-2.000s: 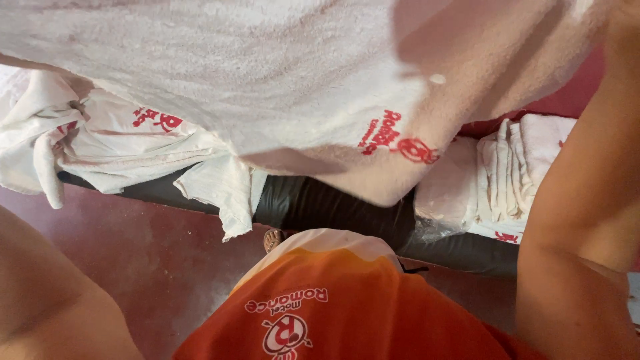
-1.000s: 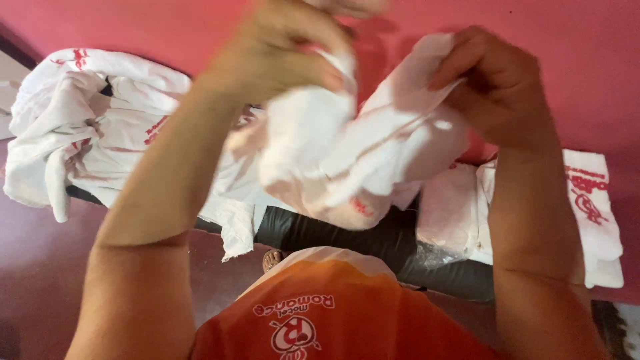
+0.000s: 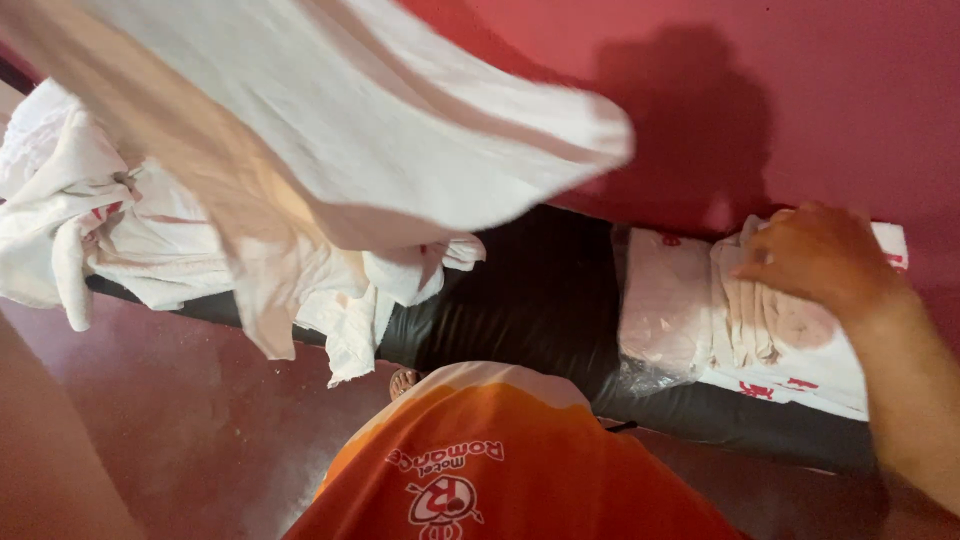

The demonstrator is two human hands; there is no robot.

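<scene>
A white towel (image 3: 390, 127) hangs spread and blurred across the upper left, above the bench. My left hand is out of the frame; only part of the left arm shows at the lower left edge. On the right, my right hand (image 3: 825, 259) is over the folded white cloths (image 3: 750, 315), its fingers bent near their top edge; whether it grips one is not clear from the blur. Beside those cloths lies a pack in clear plastic (image 3: 664, 300). Rumpled white towels with red print (image 3: 165, 240) are heaped at the left.
The black padded bench (image 3: 525, 300) runs below a red wall (image 3: 847, 97) and carries the cloths. The wearer's orange shirt (image 3: 525, 457) with a printed logo fills the bottom middle. A foot (image 3: 403, 381) shows at the bench's front edge.
Both hands held a white cloth up in the middle one second ago. Now my right hand is at the folded cloths on the right, my left hand has left the view, and a towel spreads across the upper left.
</scene>
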